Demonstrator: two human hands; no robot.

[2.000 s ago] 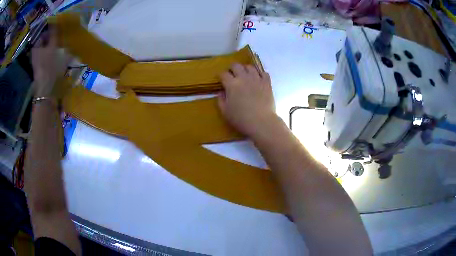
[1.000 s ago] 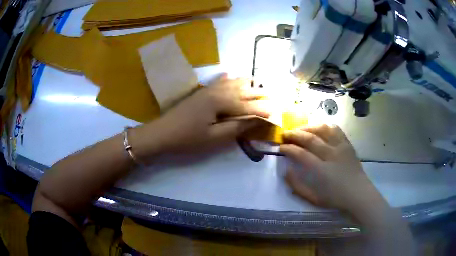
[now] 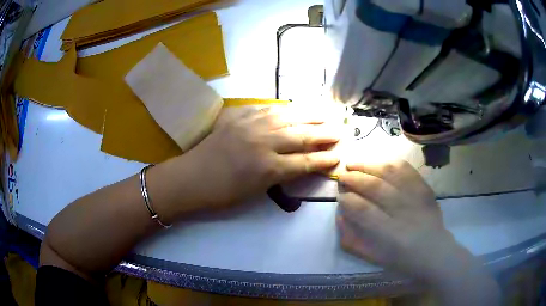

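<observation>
My left hand (image 3: 272,143) lies flat, palm down, on a mustard strip (image 3: 254,102) just left of the needle area. The strip is mostly hidden under the hand; a mustard edge shows above it. My right hand (image 3: 386,206) has its fingertips closed on a small mustard end (image 3: 333,177) at my left fingertips, in front of the presser foot (image 3: 374,110). A pale beige face (image 3: 173,98) of a strip shows left of my left hand, over mustard strips (image 3: 129,113) on the table. Bright lamp glare hides the fabric ends.
The white sewing machine head (image 3: 431,54) stands close at the upper right. A stack of mustard pieces (image 3: 132,21) lies at the upper left. The ruler-marked table edge (image 3: 239,287) curves along the front, with mustard fabric below it. Mustard strips hang at the left edge.
Compared with one second ago, my left hand has flattened over the strip, which was folded up between both hands. The view has moved closer to the machine. Earlier, both hands were at the pieces farther left.
</observation>
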